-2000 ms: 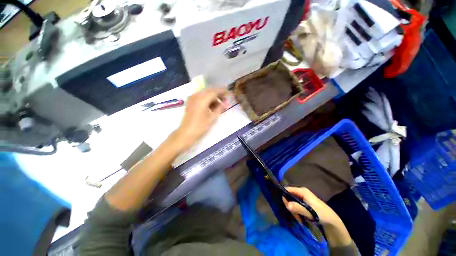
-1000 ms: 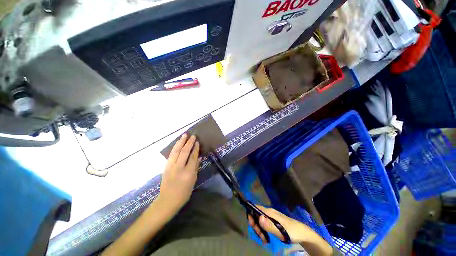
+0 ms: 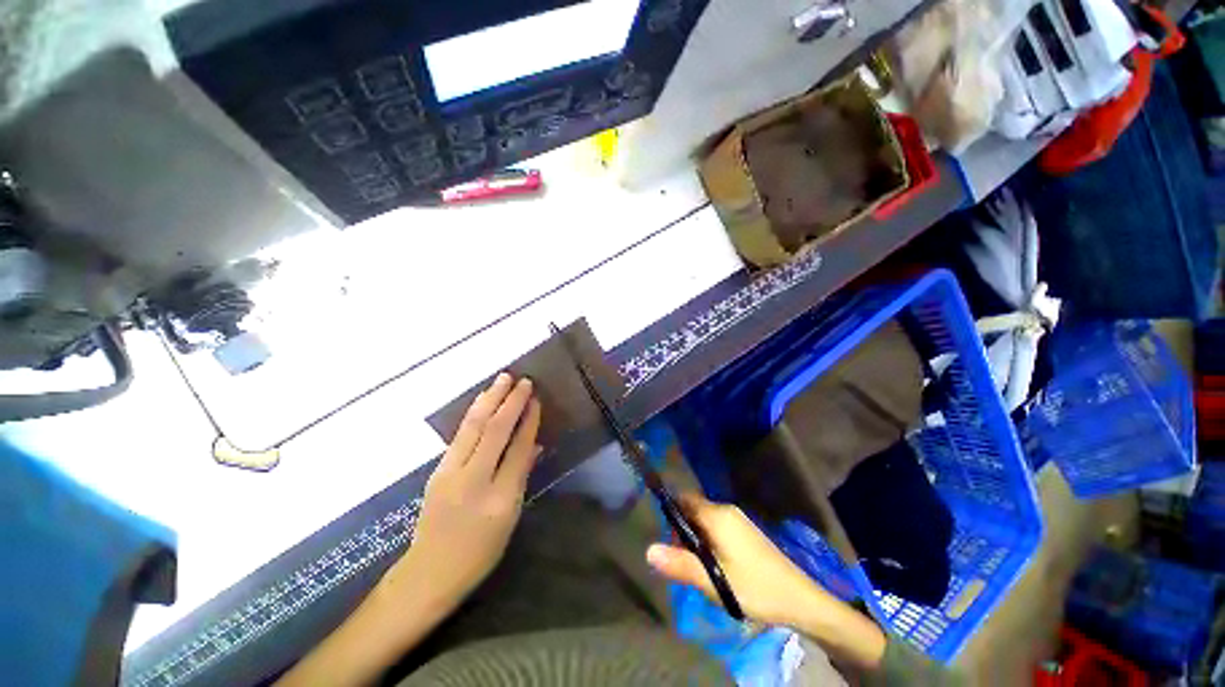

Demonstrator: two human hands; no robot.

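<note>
A small brown fabric piece (image 3: 554, 373) lies on the white machine table at the ruler-marked front edge. My left hand (image 3: 486, 456) presses flat on its left part, fingers close together. My right hand (image 3: 732, 557) holds long black shears (image 3: 658, 483) by the handles. The blades lie across the right end of the fabric piece, their tips just past its upper edge. Whether the blades are fully closed cannot be told.
A sewing machine head with keypad (image 3: 443, 114) stands behind. An open cardboard box (image 3: 752, 201) with brown scraps and a red tool (image 3: 492, 187) lie on the table. A blue crate (image 3: 1001, 456) holding brown and dark cloth is below right.
My left hand has come down from near the box onto the fabric piece. My right hand has brought the shears up and left, from beside the crate to over the fabric's right end.
</note>
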